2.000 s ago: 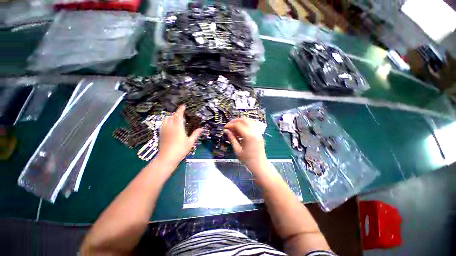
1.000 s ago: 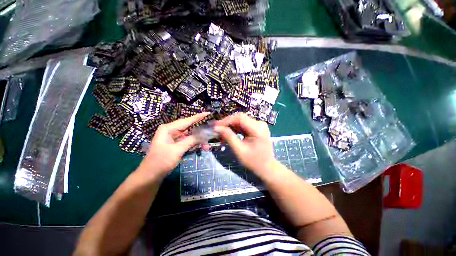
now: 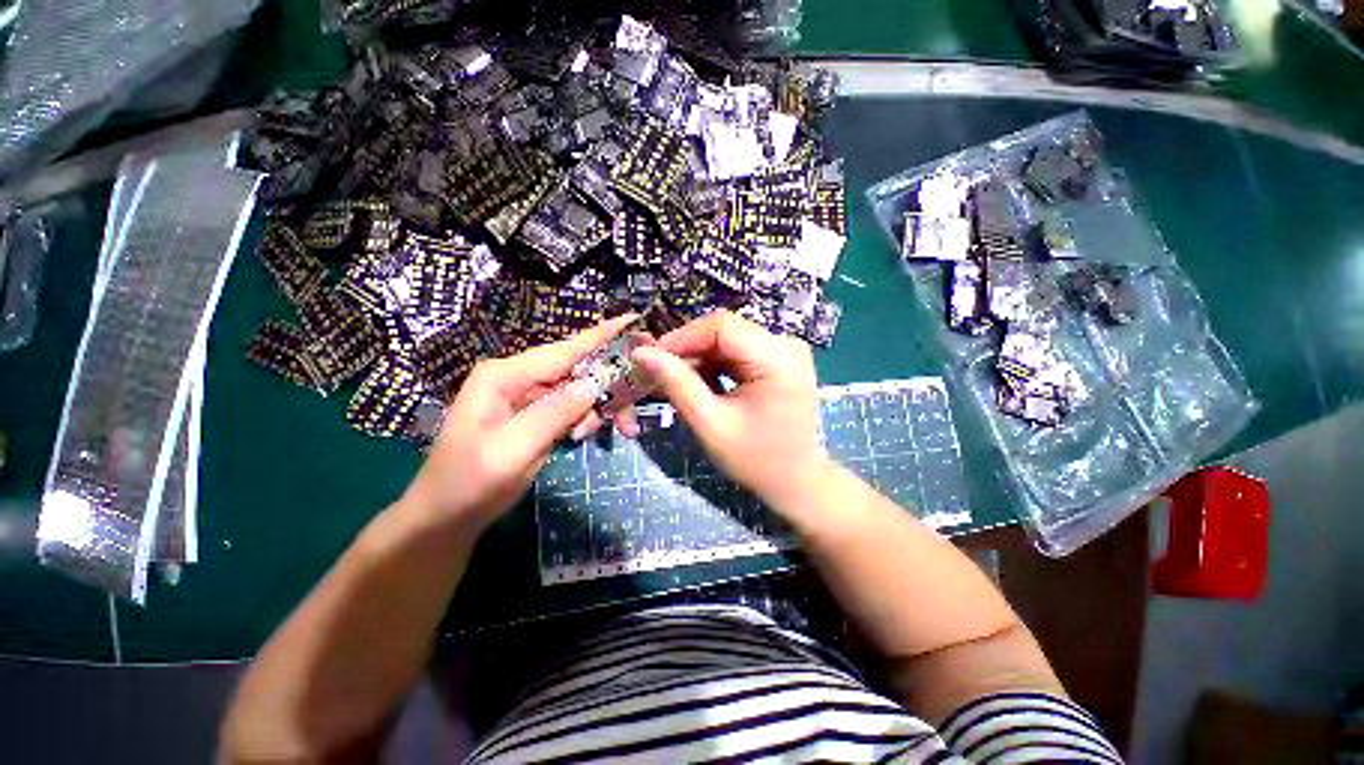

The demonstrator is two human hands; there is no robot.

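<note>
My left hand (image 3: 509, 426) holds a small circuit board (image 3: 612, 368) between thumb and fingers, above the near edge of the heap. My right hand (image 3: 736, 392) is beside it, its thumb and fingertips at the board's right end; whether they hold a separate piece cannot be told. A heap of dark boards (image 3: 509, 180) with gold and silver dots lies just beyond my hands. A flat, glossy label sheet (image 3: 883, 448) with a grid of small marks lies under and before my hands, partly hidden by my right hand and forearm.
A clear plastic tray (image 3: 1144, 404) with several boards lies at right. Long pale sheets (image 3: 142, 366) lie at left. Cloudy plastic trays (image 3: 97, 75) are at upper left, a loaded tray (image 3: 1144, 33) at upper right. A red stool (image 3: 1215, 534) stands beyond the bench edge.
My hands have come together from the heap and now hold a board up. The view has tilted down and closer, so the tray stack is mostly out of the picture.
</note>
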